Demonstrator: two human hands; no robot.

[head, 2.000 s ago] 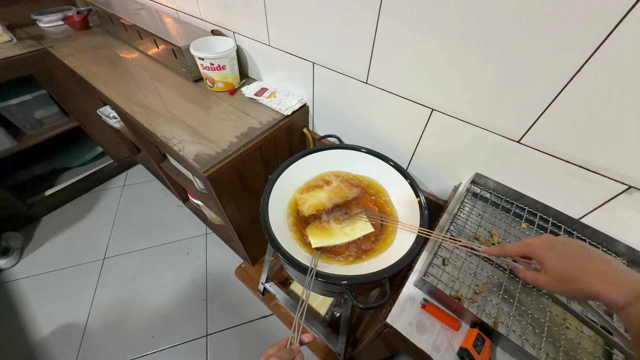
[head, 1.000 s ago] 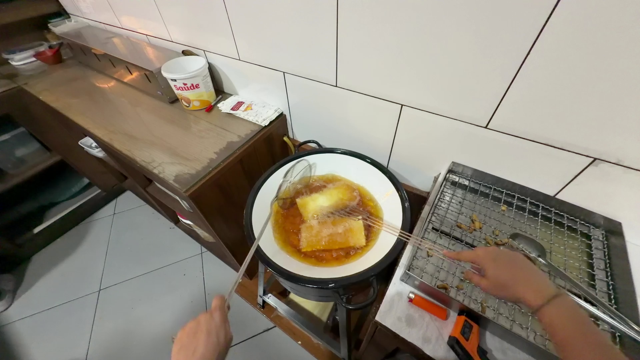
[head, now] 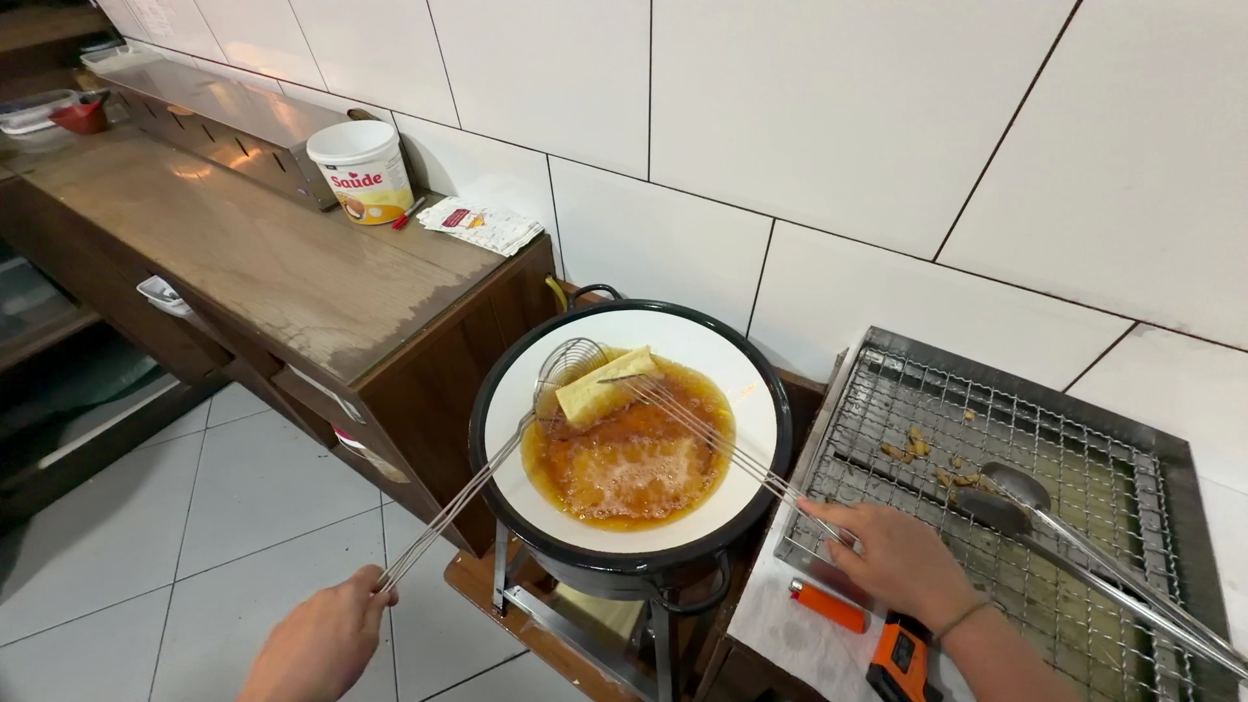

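Observation:
My left hand (head: pixel 327 629) grips the wire handle of a spiral wire skimmer (head: pixel 568 375), whose head is at the upper left of the oil. In my right hand (head: pixel 892 551) is a long wire utensil (head: pixel 717 441) that touches a pale yellow rectangular pastry (head: pixel 603 386). The pastry leans tilted against the skimmer, partly out of the oil. Bubbling brown oil (head: pixel 629 478) fills the bottom of a white enamel pan with a black rim (head: pixel 770 390). A second piece is hardly visible under the bubbles, if it is there.
Right of the pan, a wire rack in a metal tray (head: pixel 1072 439) holds crumbs and metal tongs (head: pixel 1102 561). An orange lighter (head: pixel 829 606) and an orange-black device (head: pixel 899 660) lie before it. A plastic bucket (head: pixel 361 174) and papers (head: pixel 480 224) are on the wooden counter (head: pixel 244 244).
One second ago two pastries lay side by side in the oil; now one is raised and tilted against the skimmer. The skimmer was not seen in the pan two seconds ago.

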